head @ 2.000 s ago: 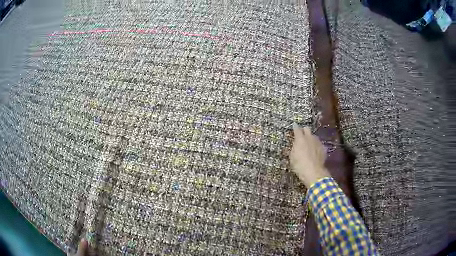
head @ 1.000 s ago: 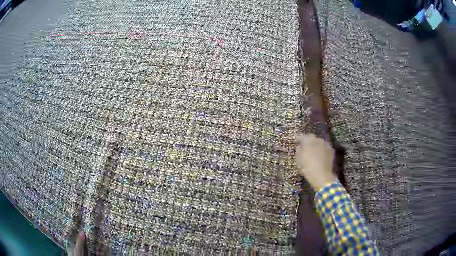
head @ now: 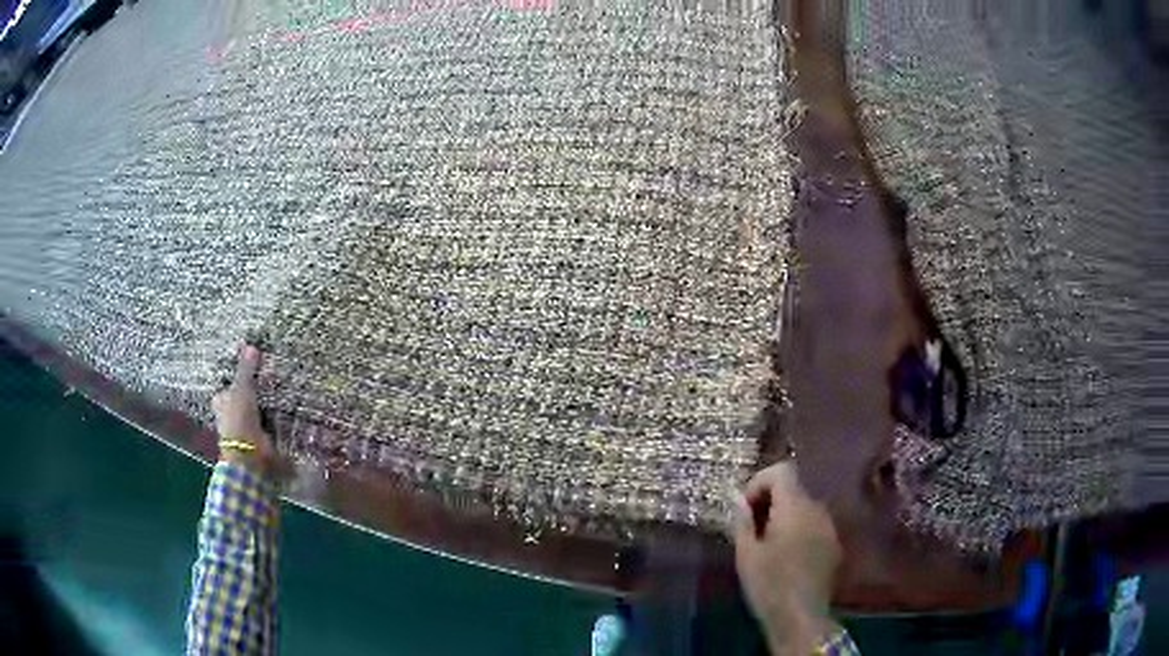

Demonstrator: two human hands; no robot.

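A large beige-brown tweed fabric [head: 513, 282] covers the table, its fringed near edge lying just inside the table edge. My left hand [head: 244, 397] is at the fabric's near edge on the left, its fingers on the cloth beside a raised fold; whether it pinches the cloth is unclear. My right hand [head: 785, 545] is at the cloth's near right corner, thumb and fingertips closed on the corner.
A reddish-brown strip of table [head: 840, 295] separates the cloth from another fabric layer [head: 987, 269] on the right. Dark-handled shears [head: 946, 391] lie at that layer's edge. Green floor [head: 116, 474] is at the left. Small blue items [head: 1033, 596] are at the lower right.
The view has shifted toward the near table edge, which now shows with the shears. My right hand has moved down along the cloth's right edge to its corner. My left hand and sleeve show more fully.
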